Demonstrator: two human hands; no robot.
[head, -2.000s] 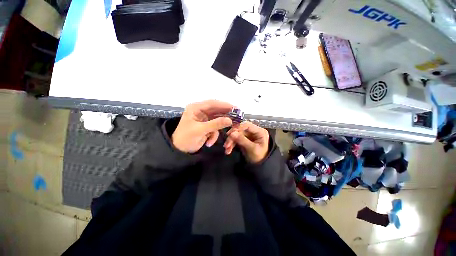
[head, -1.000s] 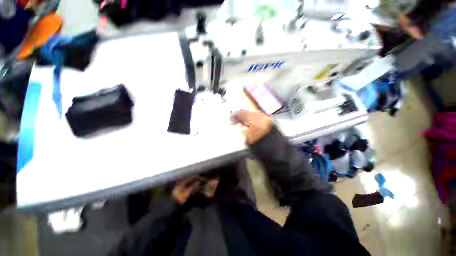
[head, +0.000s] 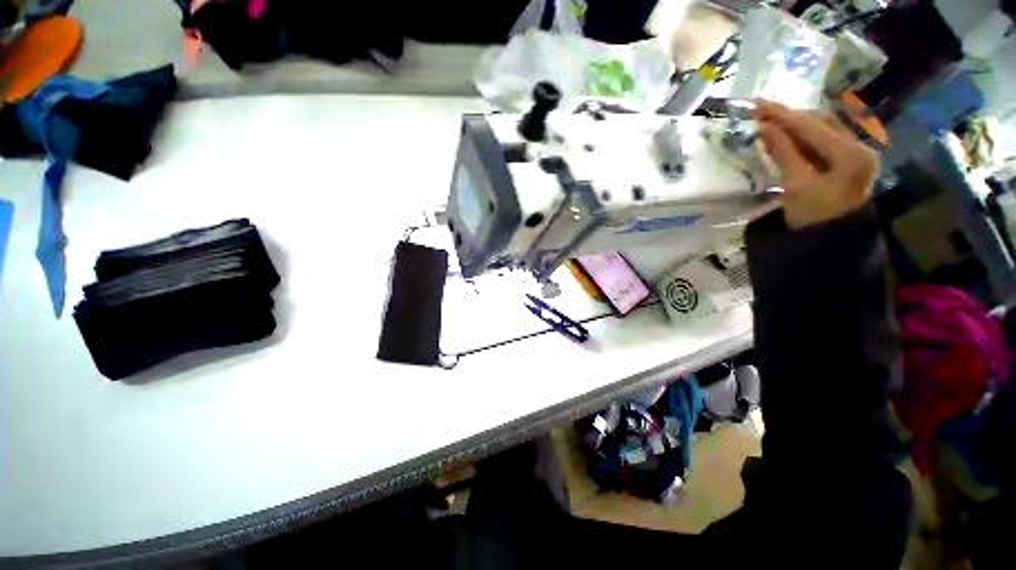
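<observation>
My right hand is at the right end of the top of the white sewing machine, its fingertips by the metal fittings there. Whether it holds anything cannot be told. My left hand cannot be made out. A black fabric piece lies flat on the table in front of the machine head's left end. Black thread snips lie to its right. A thick stack of black cut panels sits at the left.
A phone lies under the machine arm beside a white box with a round grille. Black and blue cloth lies at the back left. Plastic bags are behind the machine. Fabric scraps are below the table's front edge.
The view has swung up towards the machine's top. My right hand has gone from near the snips up to the machine's top right. My left hand has dropped out of sight.
</observation>
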